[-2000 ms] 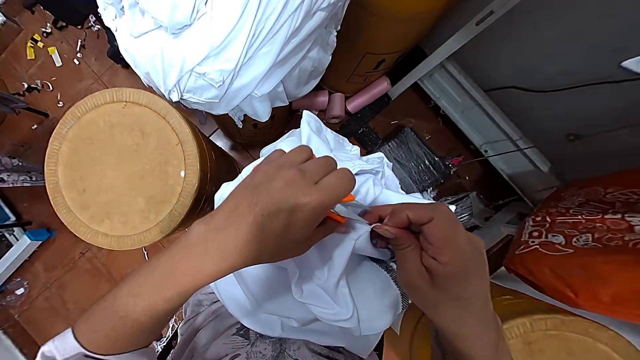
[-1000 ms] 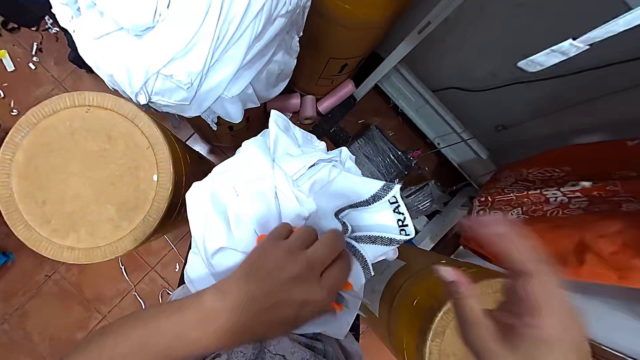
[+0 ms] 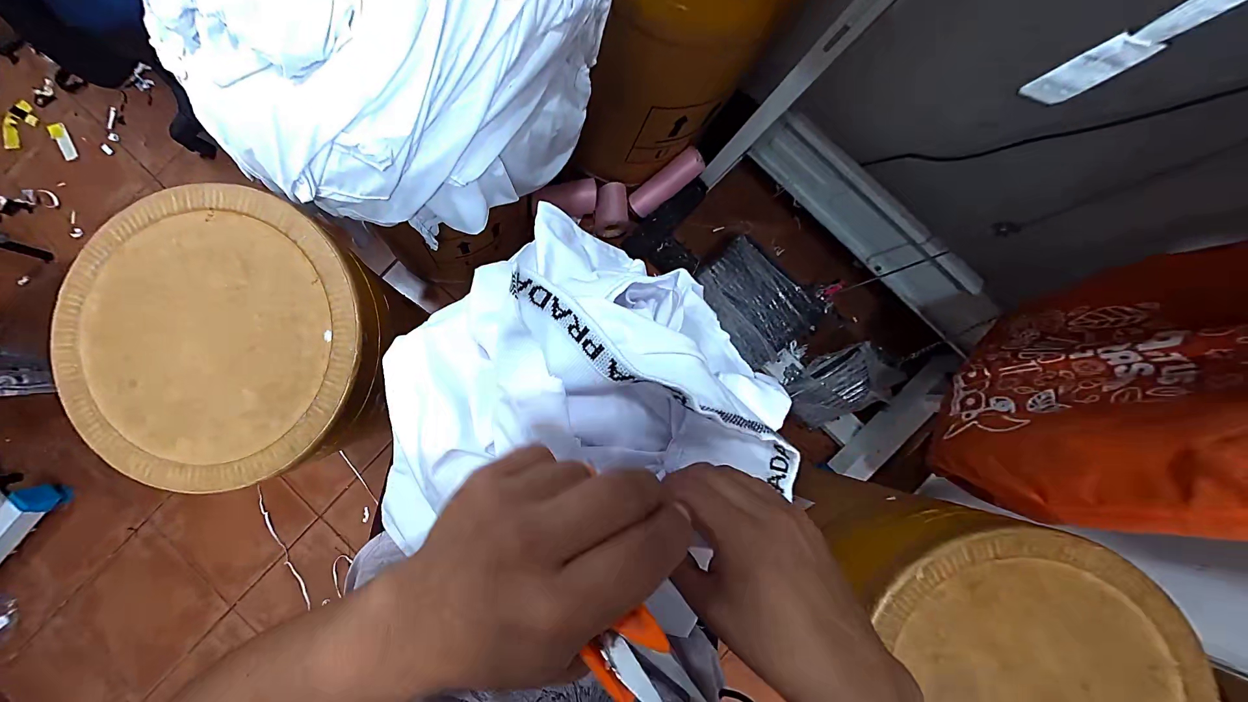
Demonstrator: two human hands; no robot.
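A white garment lies bunched in front of me, its knitted band edged in black and bearing black lettering. My left hand is curled around orange-handled scissors, whose metal part points down toward the bottom edge; its fingertips are at the near edge of the garment. Close against it on the right, my right hand pinches the garment's near edge just below the band. The fingertips of both hands are partly hidden where they meet.
Round-lidded drums stand at left and lower right. A heap of white fabric sits beyond, beside pink thread cones. Plastic-wrapped bundles lie near a metal frame. An orange bag is at right; scraps litter the tiled floor.
My right hand, raised and off the garment a second ago, is back on it beside my left hand. The lettered band now runs across the garment's top instead of its right side.
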